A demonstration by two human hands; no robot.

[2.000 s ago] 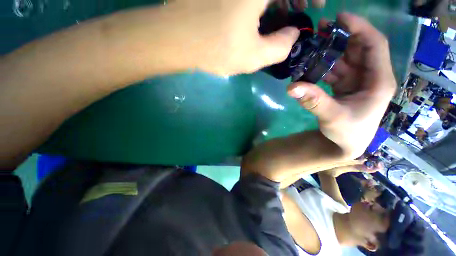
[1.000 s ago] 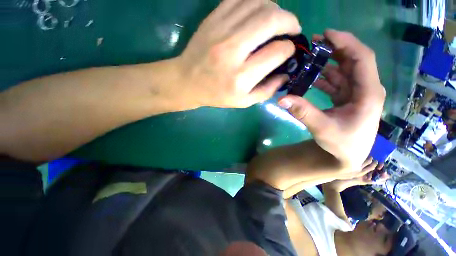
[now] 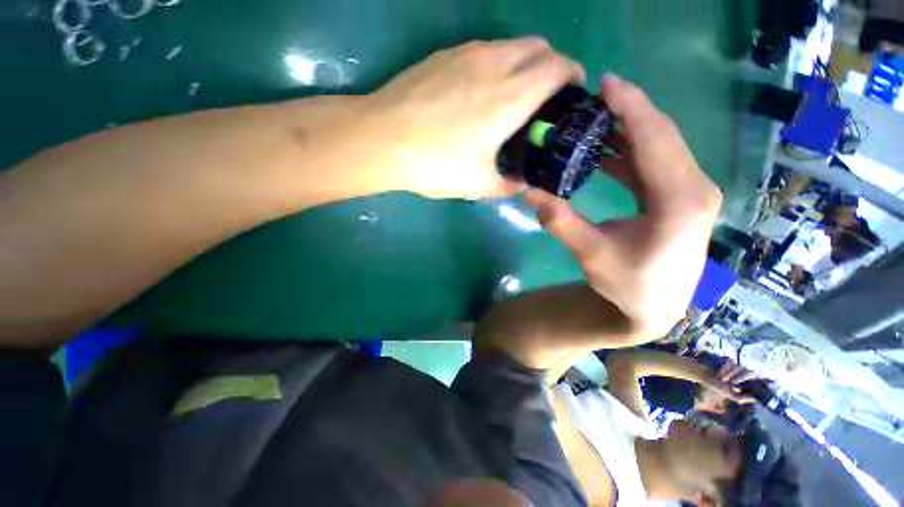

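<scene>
A short black round part with a ribbed, shiny ringed edge is held between my two hands. It sits against a dark housing, which my left hand grips from the left and mostly hides. A bright green piece shows between them. My right hand is around the ringed part from the right, with thumb and fingertips at its edge. Whether the two parts are joined cannot be told. The hands are above the green bench.
Silver rings and small slivers lie at the top left. A faint clear ring lies beyond my left forearm. Dark parts and a blue box are at the right. A person sits at the lower right.
Both hands have shifted slightly left with the parts. The parts have turned: the red wires seen earlier are out of sight, and the green piece and ringed edge now show.
</scene>
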